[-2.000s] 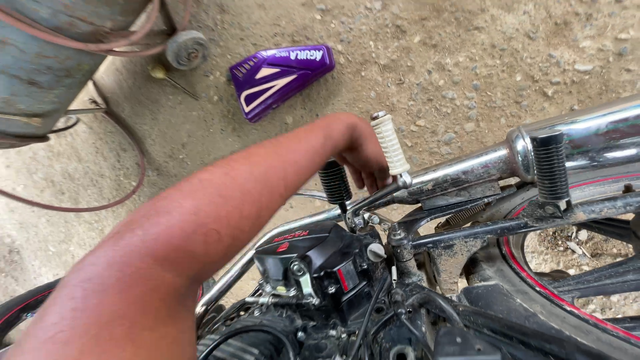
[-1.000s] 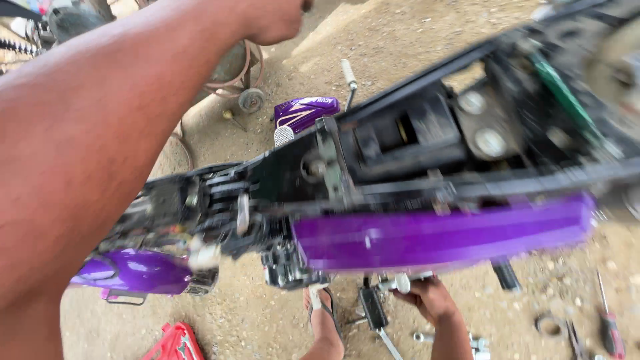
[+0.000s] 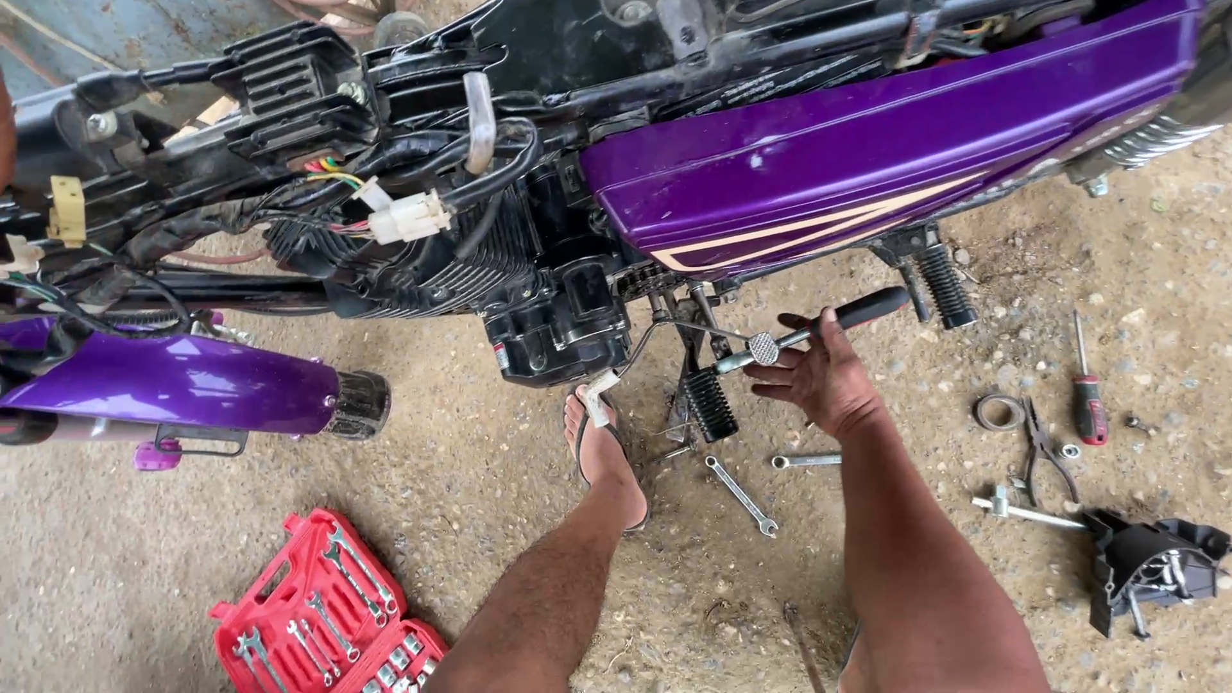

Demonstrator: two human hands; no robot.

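Near the motorcycle's lower side, my right hand [image 3: 830, 375] holds a long-handled wrench [image 3: 871, 307] with a black and red grip. Its thumb lies over the tool and its fingers are loosely extended below. The wrench's metal shaft passes by a round textured pedal pad [image 3: 763, 348] toward a black rubber footpeg [image 3: 710, 404]. Above the hand runs the purple side panel [image 3: 866, 144]. Only a sliver of skin shows at the upper left edge; my left hand itself is not visible. The black engine [image 3: 558, 322] sits left of the pedal, with the light-coloured lever end [image 3: 601, 397] over my foot.
A red case [image 3: 289, 587] of wrenches and sockets lies at lower left. Combination wrenches [image 3: 741, 496] lie below the footpeg. At right are a screwdriver [image 3: 1090, 409], pliers [image 3: 1039, 452], a ring [image 3: 999, 412] and a black housing [image 3: 1155, 568] holding metal parts. White wiring connectors [image 3: 409, 218] hang above the engine.
The view has shifted strongly. The arm that reached over the motorcycle's far side has drawn back almost out of view. My right hand remains near the footpeg, where the wrench now shows clearly.
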